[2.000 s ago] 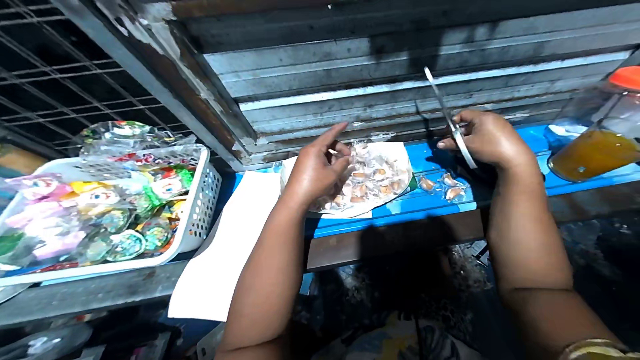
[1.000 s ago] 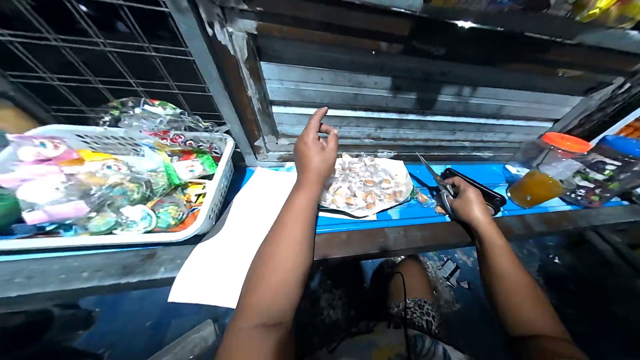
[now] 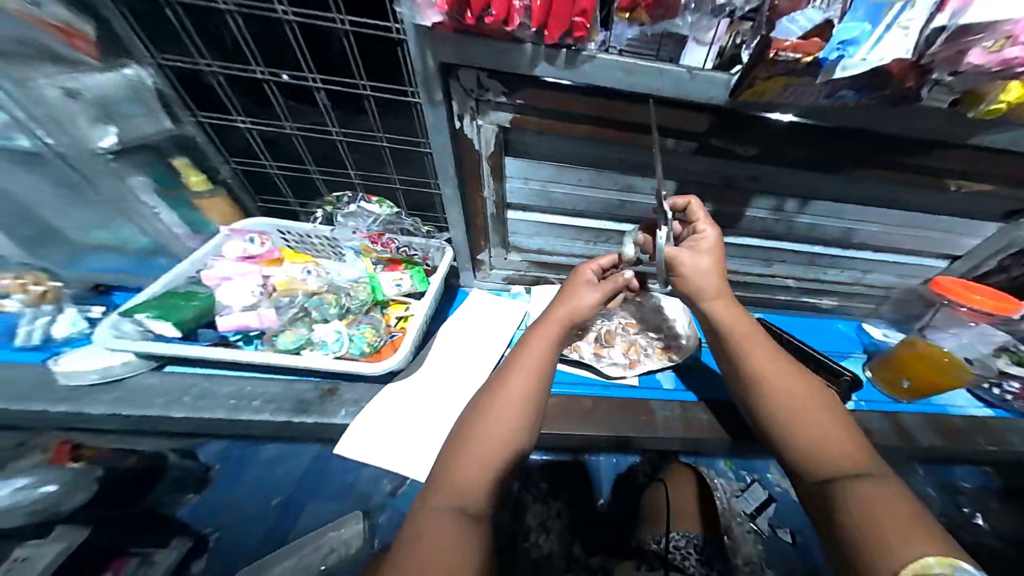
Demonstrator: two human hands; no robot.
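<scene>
My right hand grips a pair of scissors, blades pointing up. Just left of it, my left hand pinches a small clear plastic wrapper close to the scissors' handle side; its contents are too small to tell. Both hands are raised above a plate heaped with small wrapped brown pieces. A white sheet of paper lies left of the plate and hangs over the shelf edge.
A white plastic basket of colourful packets stands at the left. To the right are a black tray and a clear jar with an orange lid, orange liquid near it. Packets hang above; a wire grid is behind the basket.
My left hand, empty one second ago, now holds a small wrapper. The scissors in my right hand have risen from beside the black tray, and both hands have come together. The view has shifted.
</scene>
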